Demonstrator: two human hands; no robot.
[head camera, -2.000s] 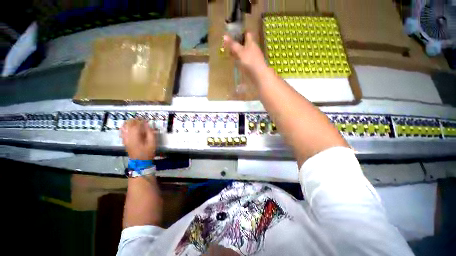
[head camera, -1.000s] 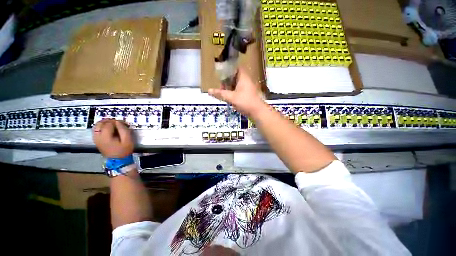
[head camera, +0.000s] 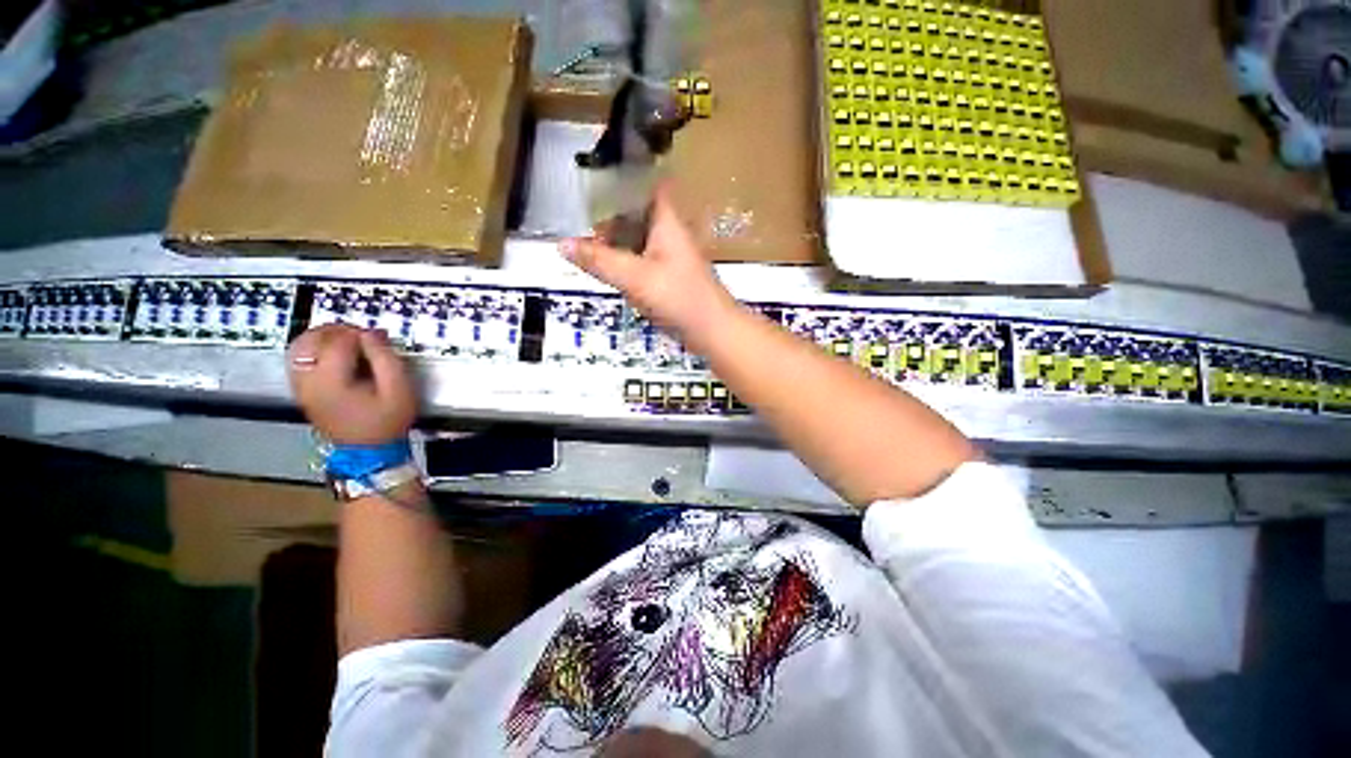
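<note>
My right hand (head camera: 662, 282) is around the lower end of a hanging glue dispenser (head camera: 622, 193), with pale body and dark top, over the circuit board panel (head camera: 571, 329) in front of me. The nozzle is not clear. My left hand (head camera: 356, 388) is a closed fist at the near edge of the panel (head camera: 445, 323) to the left; nothing shows in it. A short row of yellow-and-black transformers (head camera: 682, 394) stands on the near edge of the conveyor rail (head camera: 519, 400), partly behind my right forearm. Panels further right carry yellow blocks; those at left show none.
The component tray (head camera: 948, 111) of yellow blocks stands behind the rail at right, its near part white. A cardboard work pad (head camera: 756, 178) holds two loose blocks. A closed carton (head camera: 348, 141) is at left, a fan (head camera: 1311, 67) far right, a dark flat phone (head camera: 489, 453) below the rail.
My right hand has taken hold of the dispenser, reached for at first over the work pad, and brought it nearer and left over the panels. My left hand has moved slightly left.
</note>
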